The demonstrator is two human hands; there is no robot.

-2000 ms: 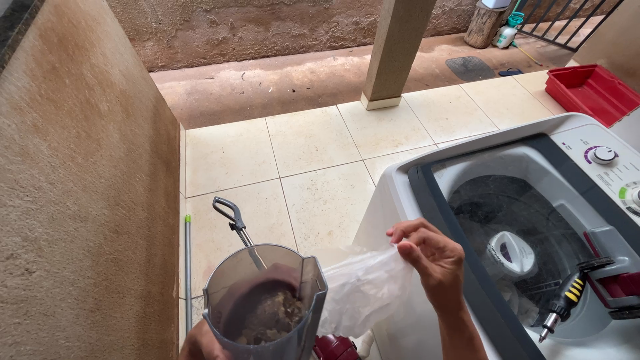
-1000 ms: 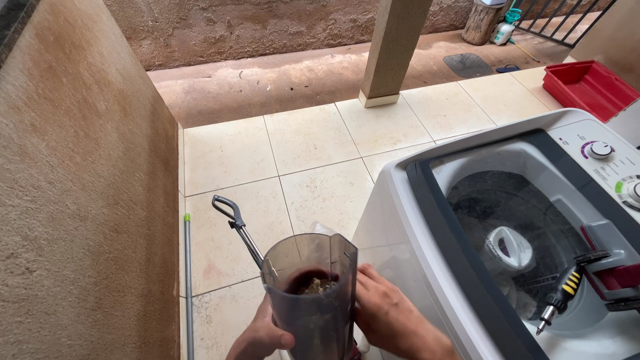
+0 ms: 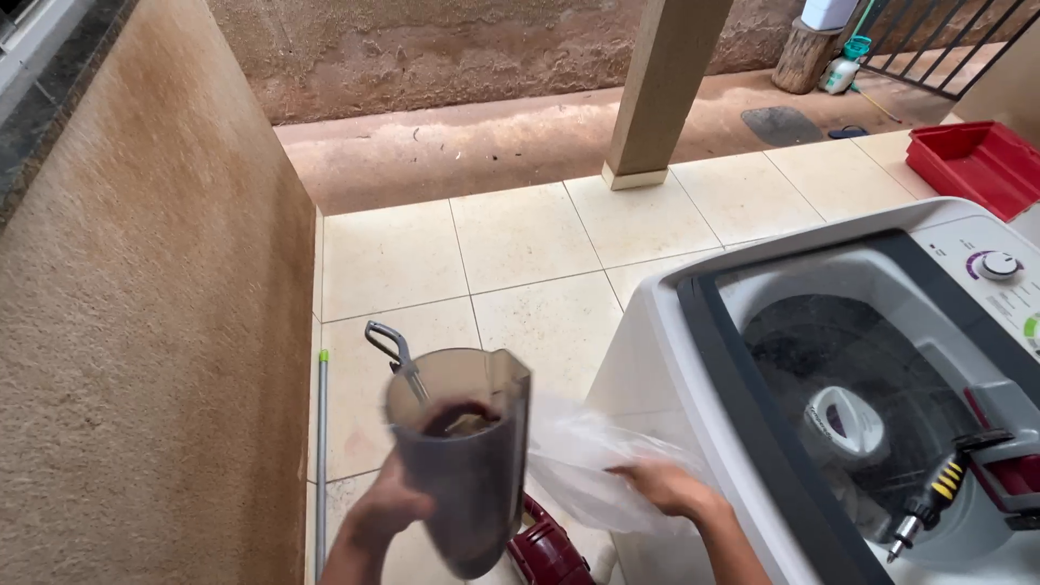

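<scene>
My left hand (image 3: 388, 504) grips a smoky translucent dust bin (image 3: 467, 479), probably from a vacuum cleaner, by its left side. The bin is roughly upright with its open top toward me, and debris (image 3: 470, 422) shows inside. To its right, my right hand (image 3: 662, 485) holds a thin translucent plastic bag (image 3: 585, 463), which hangs between the bin and the washing machine. Below the bag, a dark red vacuum cleaner body (image 3: 552, 552) is partly in view on the floor, and a grey handle (image 3: 390, 341) on a metal tube rises behind the bin.
A top-load washing machine (image 3: 699, 406) stands at right, a black-and-yellow screwdriver (image 3: 930, 496) and a dark red part (image 3: 1016, 479) on its lid. A textured wall (image 3: 146, 325) bounds the left, with a grey pole (image 3: 322, 455) beside it. Beyond are a post (image 3: 666, 89) and a red tray (image 3: 975, 166).
One second ago my right hand was close against the bin's side; now it is out to the right with the bag spread. The bin has moved left in my left hand.
</scene>
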